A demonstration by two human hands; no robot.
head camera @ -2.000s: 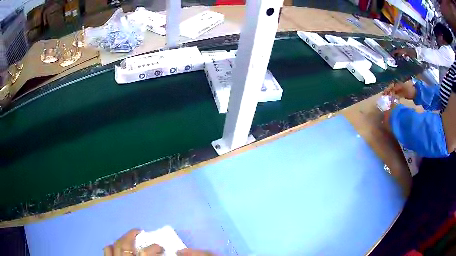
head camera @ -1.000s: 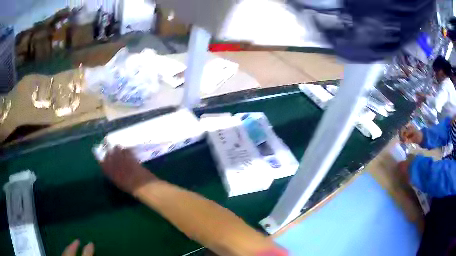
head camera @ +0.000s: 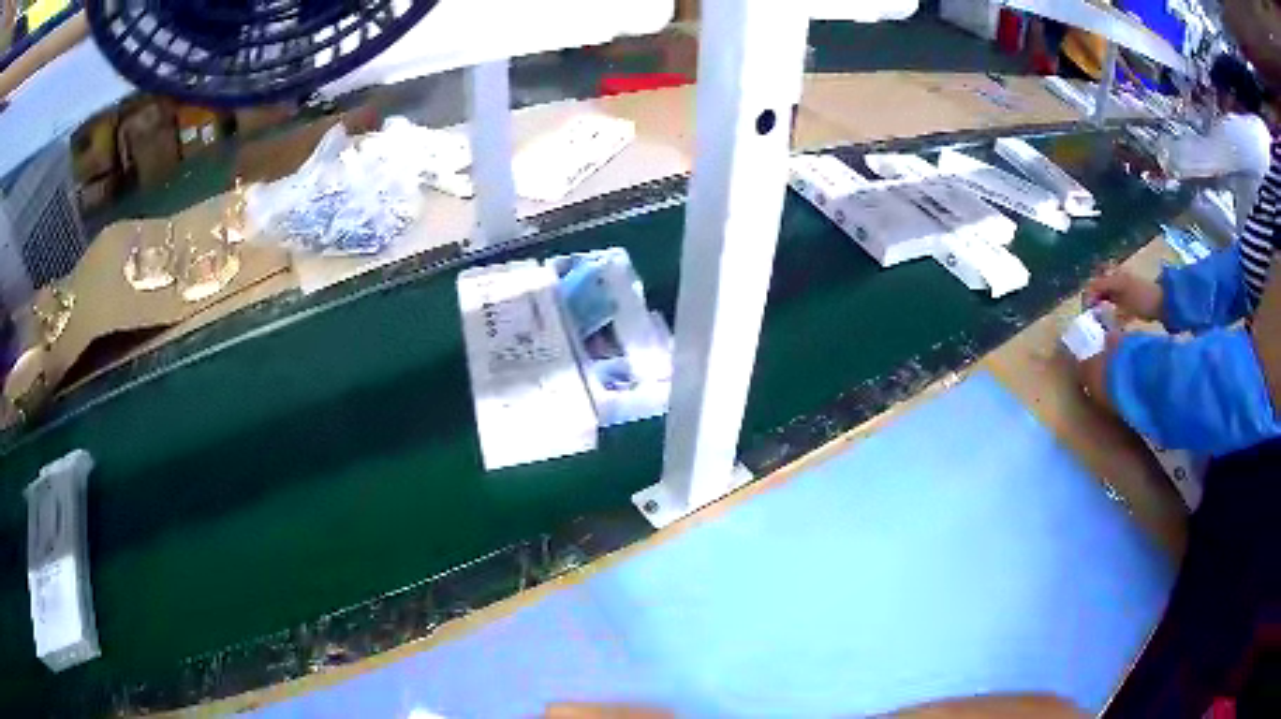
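My hands are almost wholly cut off. Only slivers of skin show at the bottom edge, one near the middle and a longer one to its right; which hand or forearm each is cannot be told. A small white edge of something [head camera: 424, 714] shows left of them. The light-blue mat [head camera: 871, 562] lies in front of me. On the green belt [head camera: 309, 464], a white printed carton [head camera: 534, 372] lies beside an open white tray [head camera: 649, 368] with a light-blue card [head camera: 597, 298] and dark parts. A long narrow white box [head camera: 61, 562] lies at far left.
A white metal post [head camera: 724, 267] stands beside the belt. Several white boxes [head camera: 913, 211] lie beyond it. A clear bag [head camera: 337, 197] and gold pieces [head camera: 211, 267] lie across the belt. A black fan [head camera: 253, 35] hangs overhead. A person with blue sleeves [head camera: 1194, 386] works at right.
The long printed box that a hand was touching on the belt is gone from there. The reaching arm has withdrawn to the bottom edge. The view has shifted, showing more mat and the fan.
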